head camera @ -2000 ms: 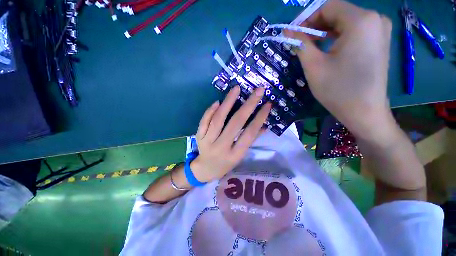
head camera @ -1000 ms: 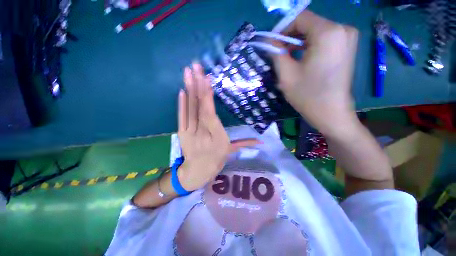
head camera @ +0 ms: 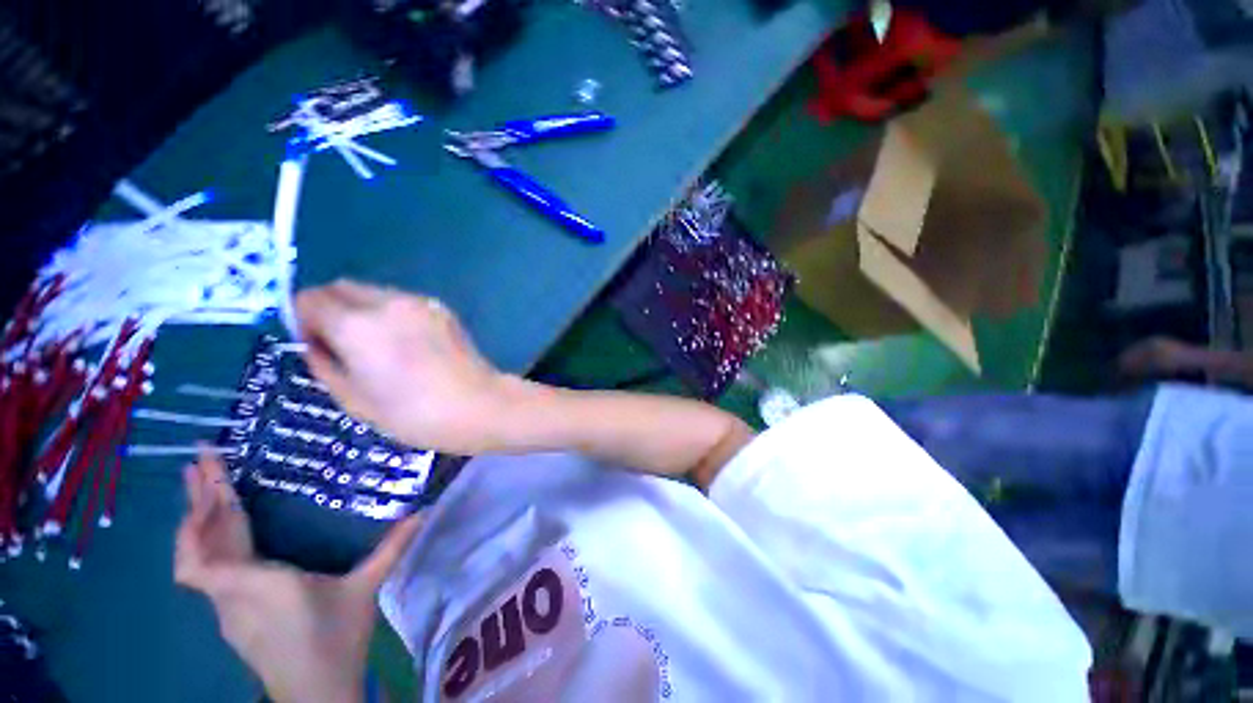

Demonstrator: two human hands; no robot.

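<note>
The black circuit board panel [head camera: 323, 446] lies on the mat near its front edge, with a few white flat cables [head camera: 176, 416] sticking out of its left side. My left hand [head camera: 261, 549] is at the panel's lower left, fingers at its edge and thumb by its lower right corner. My right hand [head camera: 399, 364] is over the panel's upper part, fingertips closed on a white flat cable [head camera: 286, 227] that stands up from them. The fingertips partly hide the panel's upper corner.
A pile of white flat cables [head camera: 206, 268] and red wire leads [head camera: 103, 426] lie left. Blue-handled cutters [head camera: 543, 199] and short white cable pieces [head camera: 360, 135] lie beyond. A tray of red and silver parts [head camera: 715, 295], a cardboard box [head camera: 914, 234] and another person's sleeve [head camera: 1195, 494] are right.
The view has swung to the right, so the box and another person now show. My left hand, lifted with fingers spread a second ago, is now at the panel's edge.
</note>
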